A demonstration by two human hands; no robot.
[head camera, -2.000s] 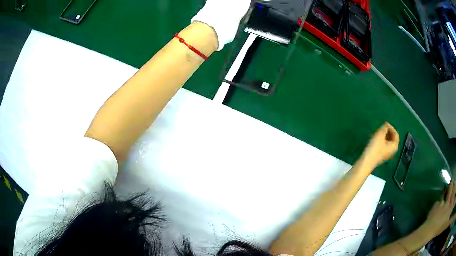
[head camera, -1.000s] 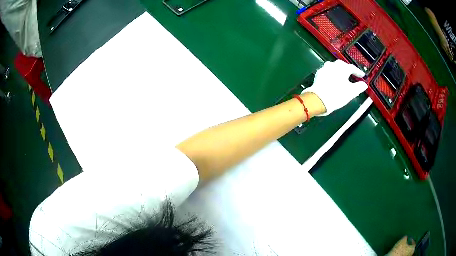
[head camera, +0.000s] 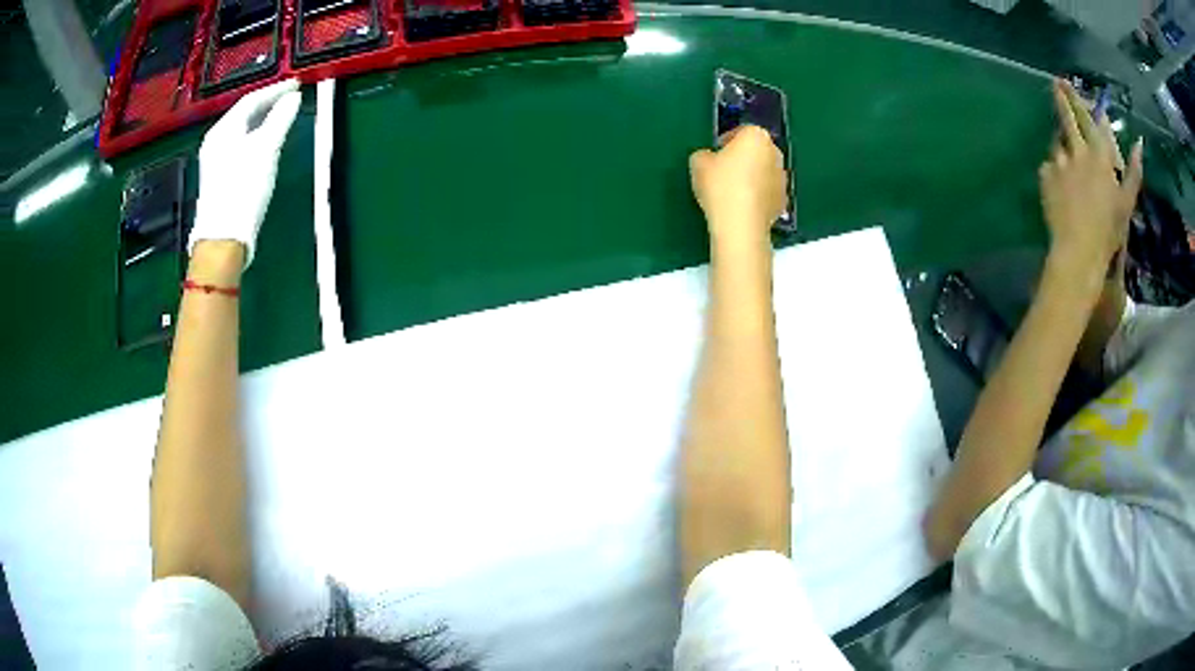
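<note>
My left hand [head camera: 243, 171], in a white glove, is over the green surface at the front edge of the red tray [head camera: 524, 39], fingers apart, with no part visible in it. A dark phone middle frame [head camera: 152, 249] with a small white label lies just left of it. My bare right hand [head camera: 743, 184] is curled over a second dark phone frame [head camera: 752, 100], which has a camera area at its far end. The hand hides the frame's middle, and whether the fingers grip it cannot be told.
The tray's slots hold several dark phone parts. A white strip [head camera: 326, 210] runs from the tray to the white foam sheet [head camera: 498, 459] under my forearms. At the right a neighbouring person's hand [head camera: 1088, 184] and arm reach forward, with a dark phone-like object [head camera: 967, 315] beside the arm.
The view has turned to the right. My left hand is still by the tray's edge. My right hand, beside the frame two seconds ago, is now over it.
</note>
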